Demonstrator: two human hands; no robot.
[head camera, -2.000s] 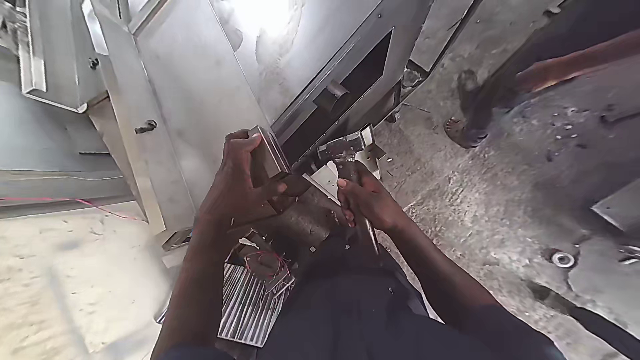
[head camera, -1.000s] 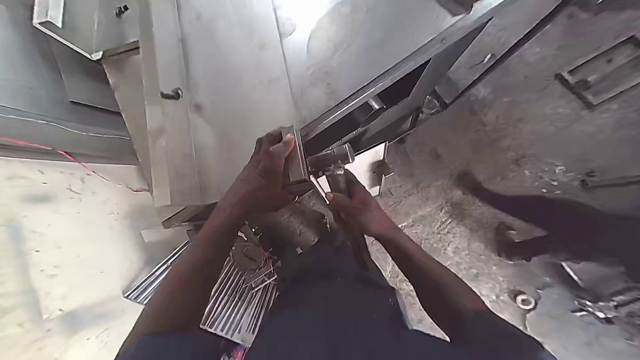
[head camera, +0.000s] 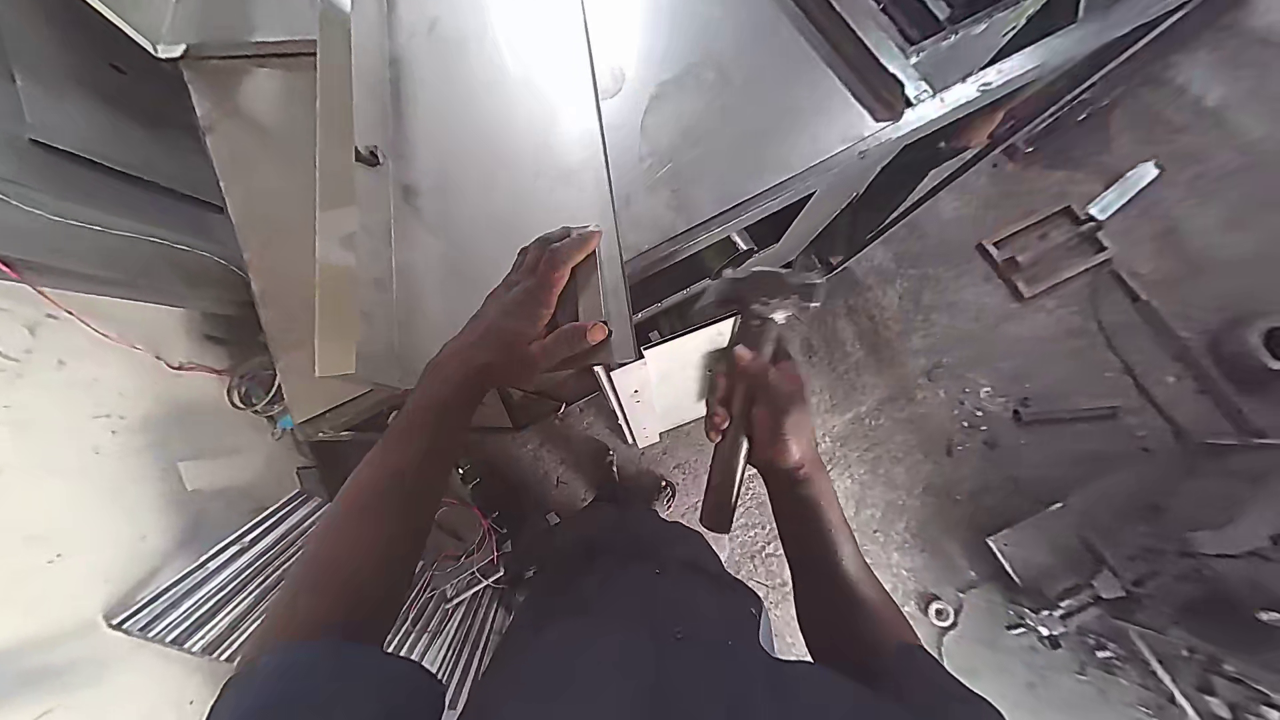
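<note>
My left hand (head camera: 530, 320) rests at the near corner of a large sheet-metal panel (head camera: 490, 130), its fingers along the folded metal edge and the thumb apart. Whether it grips the edge cannot be told. My right hand (head camera: 770, 410) is closed around the handle of a hammer (head camera: 728, 470), whose head is blurred above the fist. Between the two hands a pale, bent sheet-metal piece (head camera: 690, 385) juts out below the panel's corner. Behind it is a dark slot in the metal frame (head camera: 780, 225).
Ribbed metal strips (head camera: 220, 580) and thin red wires (head camera: 480, 540) lie low on the left. A coil of wire (head camera: 255, 388) hangs by the panel's left side. On the floor at right are a rectangular metal frame (head camera: 1045, 250), a ring (head camera: 940, 612) and scrap metal (head camera: 1060, 615).
The hammer has come away from the left hand toward the right. My left hand's fingers have spread along the panel edge. The view has shifted. A person's limb at right is no longer seen.
</note>
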